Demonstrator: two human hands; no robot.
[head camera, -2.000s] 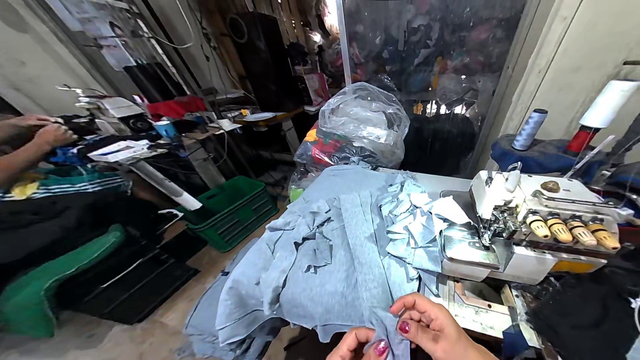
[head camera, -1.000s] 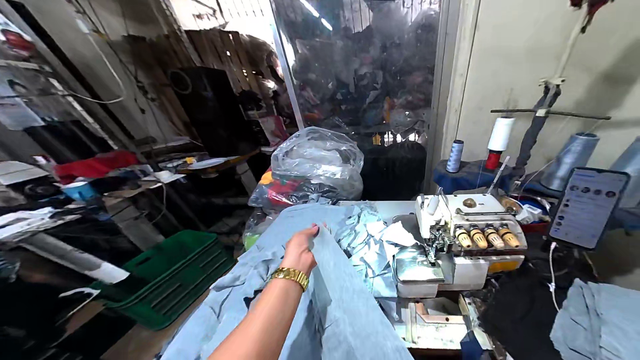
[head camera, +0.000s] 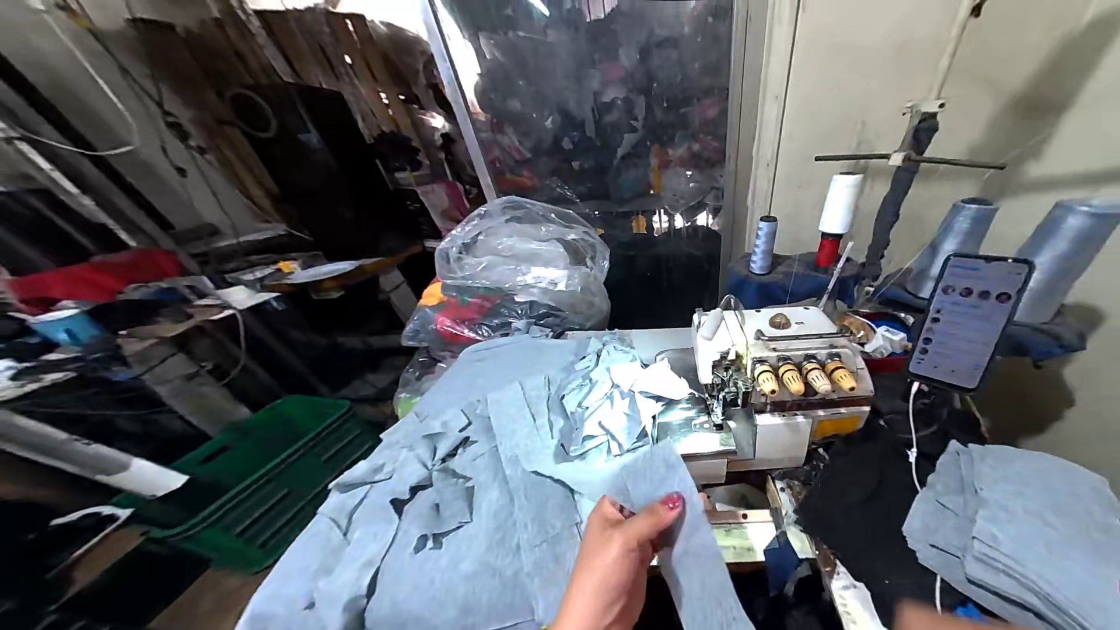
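My left hand (head camera: 617, 556) pinches a light blue fabric strip (head camera: 691, 542) between thumb and fingers, in front of the overlock sewing machine (head camera: 779, 367). Beside it, large light blue fabric pieces (head camera: 455, 542) cover the table, with a heap of small light blue cut pieces (head camera: 612, 402) on top, near the machine's needle area. A blurred part of my right hand (head camera: 936, 617) shows at the bottom edge, below a stack of light blue fabric pieces (head camera: 1032, 525); its fingers cannot be made out.
A clear plastic bag of cloth (head camera: 525, 262) stands behind the table. A green plastic crate (head camera: 262, 481) is on the floor at left. Thread cones (head camera: 954, 245) and a phone (head camera: 969, 322) with a cable stand at right, above black cloth (head camera: 866, 490).
My left hand has moved from over the large fabric to near the machine's front, holding a strip. Part of my right hand has come into view at lower right. The view has turned right.
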